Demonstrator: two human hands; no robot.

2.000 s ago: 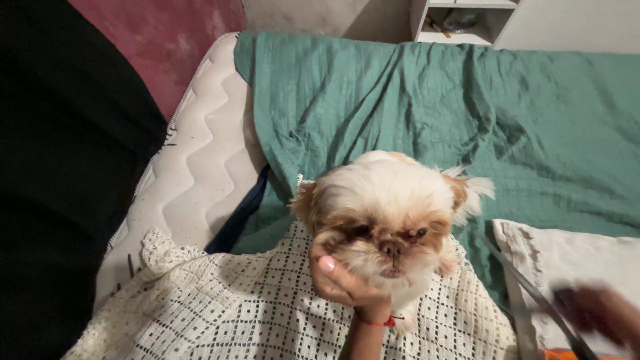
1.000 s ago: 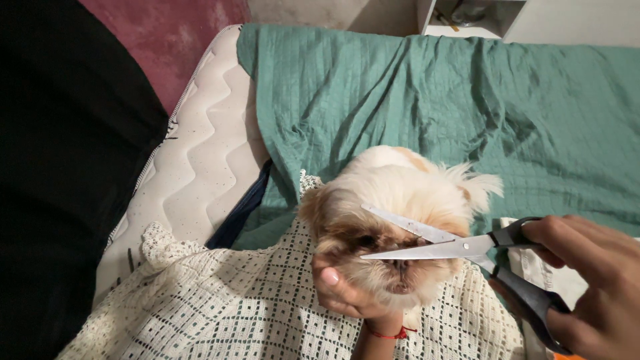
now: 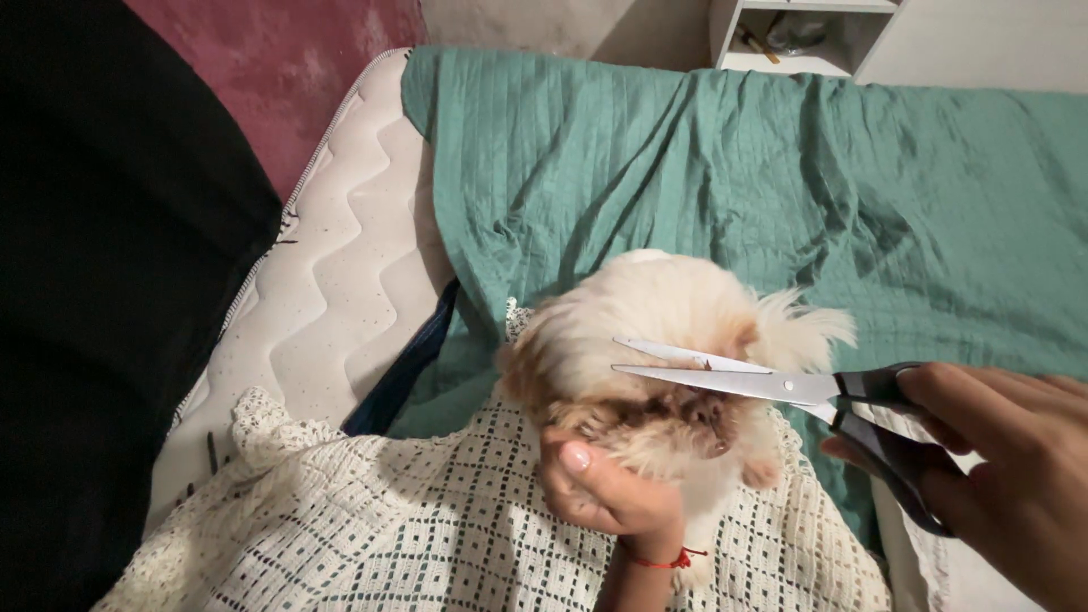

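A small white and tan long-haired dog [image 3: 654, 297] is on a cream crocheted cover [image 3: 425, 510], facing me. My left hand [image 3: 608, 493], with a red string bracelet [image 3: 680, 558] at the wrist, grips the fur under the dog's chin and cheek. My right hand [image 3: 1011, 459] comes in from the right, fingers in the black handles of a pair of scissors [image 3: 765, 384]. The blades are slightly apart and point left, in front of the dog's forehead and eyes. Whether they touch the fur, I cannot tell.
A green cloth [image 3: 765, 170] covers much of the bed. Its bare white mattress [image 3: 357, 229] shows at the left. Black fabric [image 3: 110, 255] fills the left side. A white shelf unit [image 3: 786, 64] stands behind the bed. White cloth [image 3: 977, 561] lies under my right hand.
My right hand was a blur low at the right, then brought the scissors up across the dog's face. Since then the blades have come closer together. The dog's head has tipped, still in my left hand.
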